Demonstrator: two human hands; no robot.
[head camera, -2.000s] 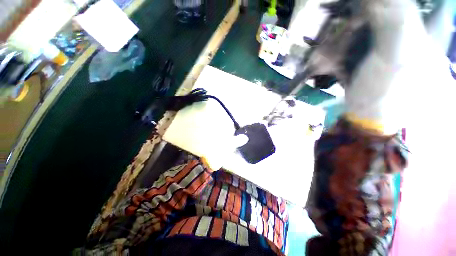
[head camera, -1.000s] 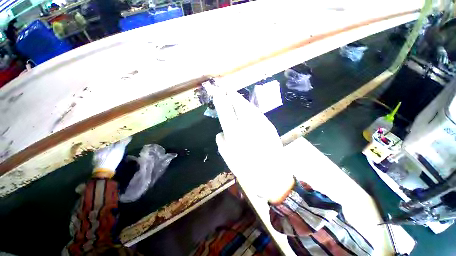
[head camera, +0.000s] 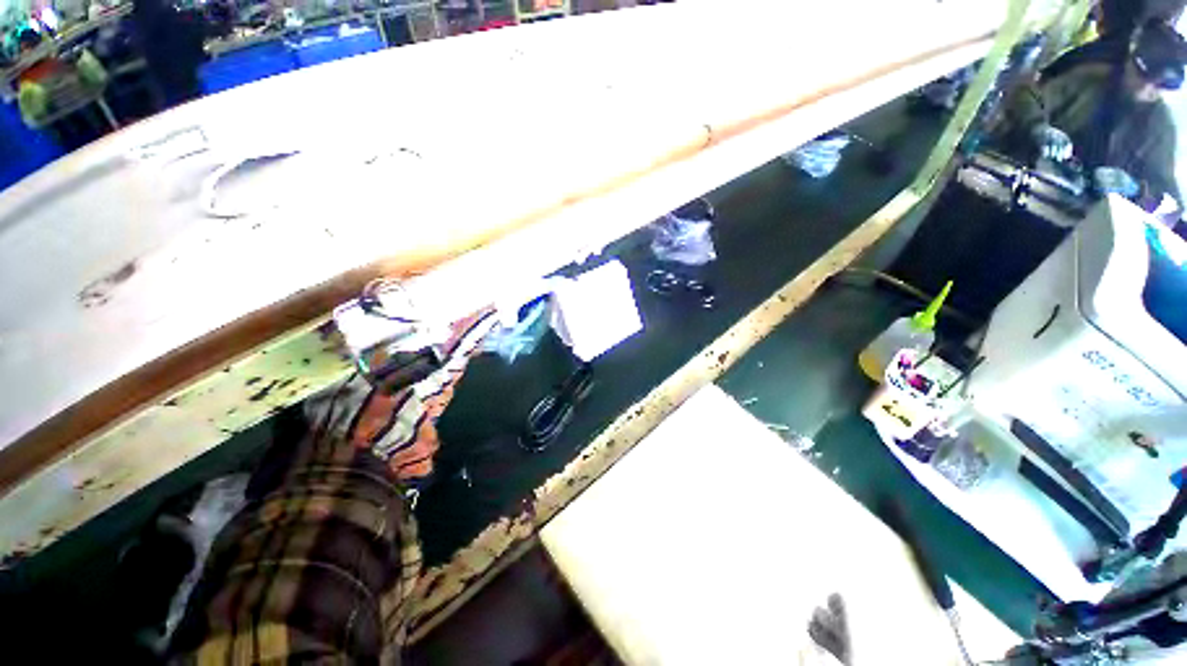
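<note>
My left hand (head camera: 388, 325) is a blurred white glove at the belt's far edge, left of centre. Its plaid sleeve reaches up from the lower left. Its fingers and anything in them cannot be made out. My right hand is not in view. A black looped cable (head camera: 557, 406) lies on the dark-green belt (head camera: 475, 481). A white card or block (head camera: 596, 310) stands beyond it, with a light-blue crumpled piece (head camera: 523, 328) beside it. The cream board (head camera: 729, 520) lies at lower centre, with a dark mark on it and no black unit visible.
Clear bags (head camera: 683, 238) lie farther along the belt. A long white shelf (head camera: 430, 143) runs beyond. At right are a yellow-green squeeze bottle (head camera: 898, 345), a small parts tray (head camera: 911, 397) and a white machine (head camera: 1087, 377). A person (head camera: 1126, 111) is at upper right.
The view has swung left and away from the board. The right arm that crossed the board has left its place there. The left arm now reaches up to the belt's far edge.
</note>
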